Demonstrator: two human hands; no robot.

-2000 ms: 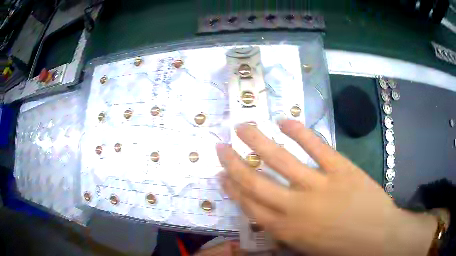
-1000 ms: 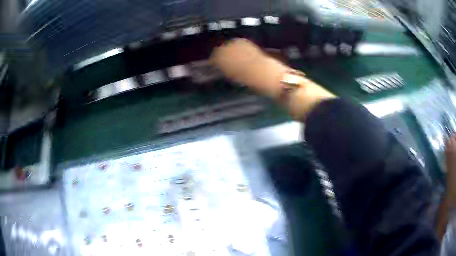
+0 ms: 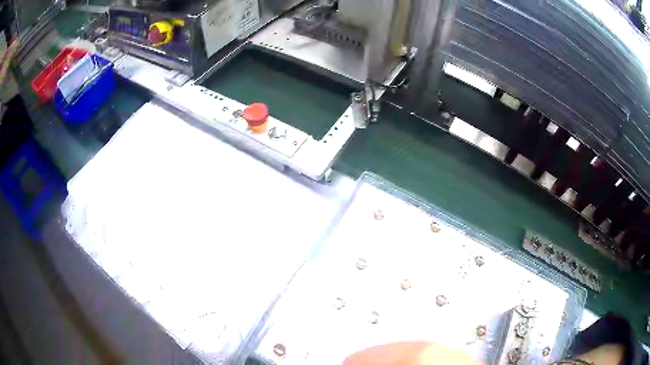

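Small copper-coloured discs [image 3: 441, 300] with silver rims lie scattered over a white sheet [image 3: 399, 242] in the clear tray [image 3: 367, 187]. A narrow grey strip fixture [image 3: 504, 335] stands near the tray's right side, with round parts along it; its lower end is cut off. A blurred hand [image 3: 413, 353], probably my left hand, shows at the bottom edge beside the strip; its fingers and grip are hidden. A dark sleeve and a bit of wrist, probably of my right arm, show at the bottom right; the right hand's fingers cannot be made out.
A glaring white second tray [image 3: 207, 228] lies left. Behind are a metal frame [image 3: 313, 160] with a red button [image 3: 256, 114], a machine, and another strip fixture [image 3: 563, 258] on the green surface [image 3: 435, 171]. Blue [image 3: 85, 93] and red [image 3: 53, 75] bins stand far left.
The view has swung left and tilted, bringing the machine and bins into sight. My right arm, reaching over the back one second ago, is now low at the right edge.
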